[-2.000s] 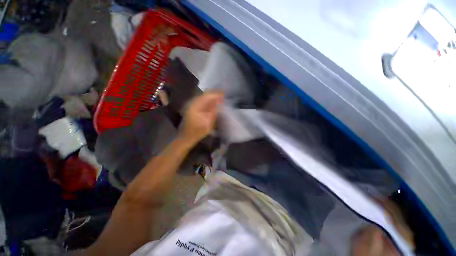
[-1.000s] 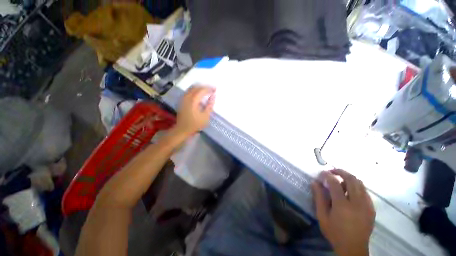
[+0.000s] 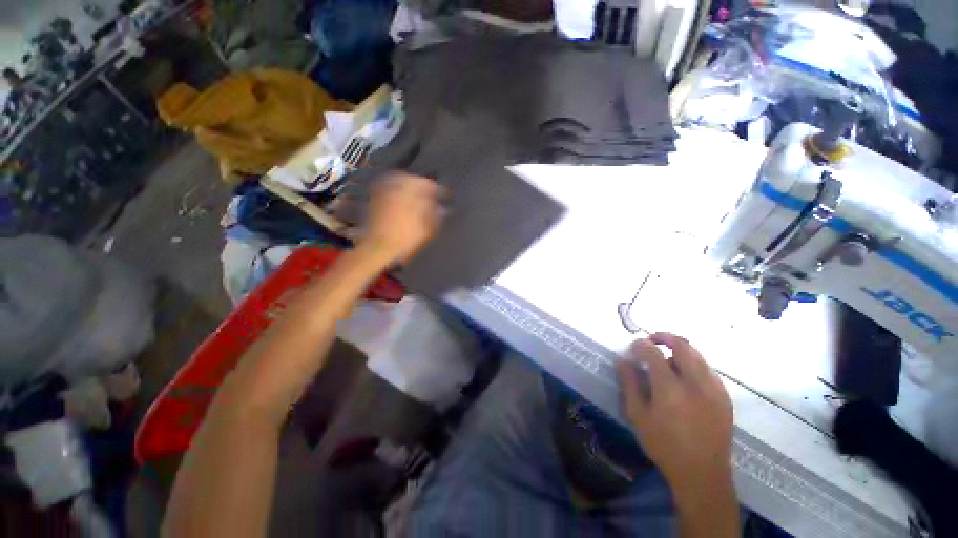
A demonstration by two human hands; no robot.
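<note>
My left hand [image 3: 401,219], slightly blurred, grips a dark grey fabric panel [image 3: 478,215] at its left side. The panel lies partly over the white table, with a pointed corner towards the right, and reaches back to the stack of dark grey cut panels [image 3: 604,100]. My right hand [image 3: 678,405] rests at the table's front edge, fingers bent; whether anything is under its fingertips cannot be told. The white sewing machine [image 3: 809,226] with "JACK" lettering stands at the right.
A red plastic basket [image 3: 226,363] is left of my lap. A black bundle [image 3: 893,447] and a black flat pad [image 3: 867,352] lie right. A ruler strip [image 3: 546,334] runs along the table edge. A mustard cloth [image 3: 252,110] lies back left.
A dark grey panel is now in my left hand, drawn forward over the table's left part. My left hand had no panel a second ago. The view has shifted, showing more of the machine.
</note>
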